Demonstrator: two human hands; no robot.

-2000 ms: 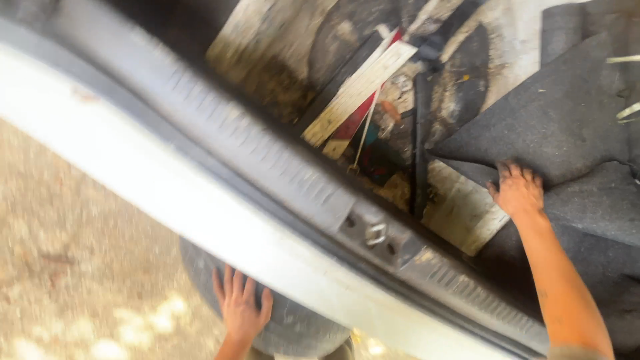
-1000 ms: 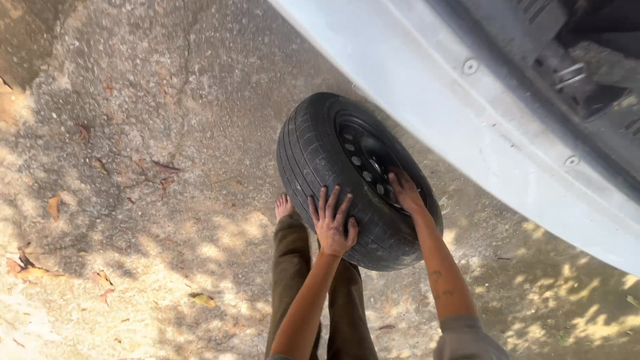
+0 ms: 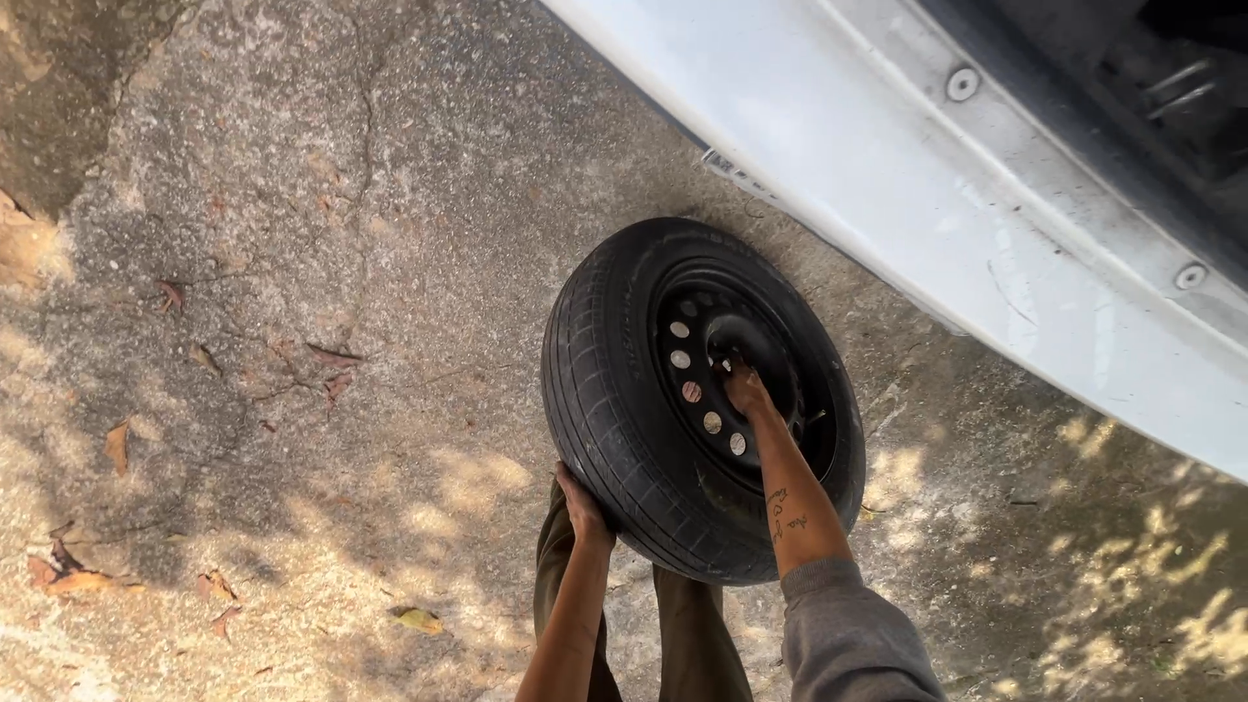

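Note:
A car wheel, a black tyre on a black steel rim (image 3: 624, 390), stands tilted in front of my legs, its rim face turned to the right. My left hand (image 3: 585, 507) lies against the lower left of the tread, the thumb up along the tyre and part of the fingers hidden beneath it. My right hand (image 3: 744, 382) reaches into the rim, its fingers at the hub's centre opening; the fingertips are partly hidden in the dark hub.
The white rear bumper (image 3: 877, 185) of a car runs diagonally across the upper right, with the dark boot opening (image 3: 1131, 97) beyond it. Rough concrete ground (image 3: 390, 244) bears dry leaves (image 3: 117, 447). My trousered legs (image 3: 692, 634) are behind the wheel.
My left hand has moved from the top of the tread to its lower left side. My right hand has moved to the hub's centre. Two seconds ago my right hand was on dark carpet inside the boot.

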